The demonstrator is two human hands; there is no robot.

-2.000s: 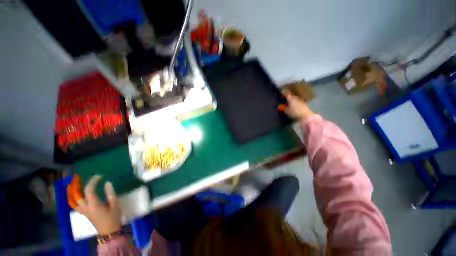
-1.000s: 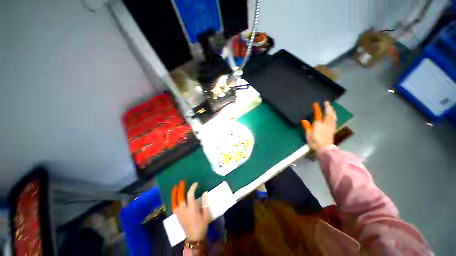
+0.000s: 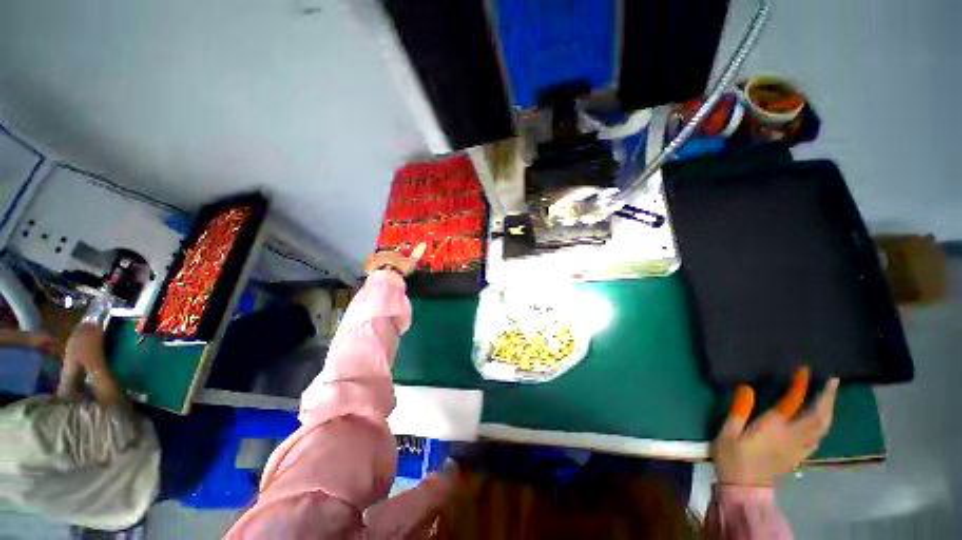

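My left hand (image 3: 397, 259) reaches to the left-hand parts tray (image 3: 448, 283), at the front left of its rows of red stick parts (image 3: 435, 206). Whether it holds a part cannot be told. My right hand (image 3: 775, 435) is open, with orange finger cots, its fingertips at the front edge of the empty black right-hand tray (image 3: 791, 269). Gold fittings (image 3: 533, 346) lie piled on a clear plastic bag (image 3: 494, 316) in the middle of the green mat.
The bench press (image 3: 570, 174) stands at the back centre with a silver gooseneck (image 3: 709, 100) over it. Tape rolls (image 3: 773, 97) are at the back right. A white card (image 3: 448, 413) lies at the front edge. Another person's hands (image 3: 87, 348) and a tray of red parts (image 3: 200, 276) are at left.
My left hand has moved from the bench's front edge up to the left-hand tray. My right hand is now at the right tray's front edge. The view has turned left.
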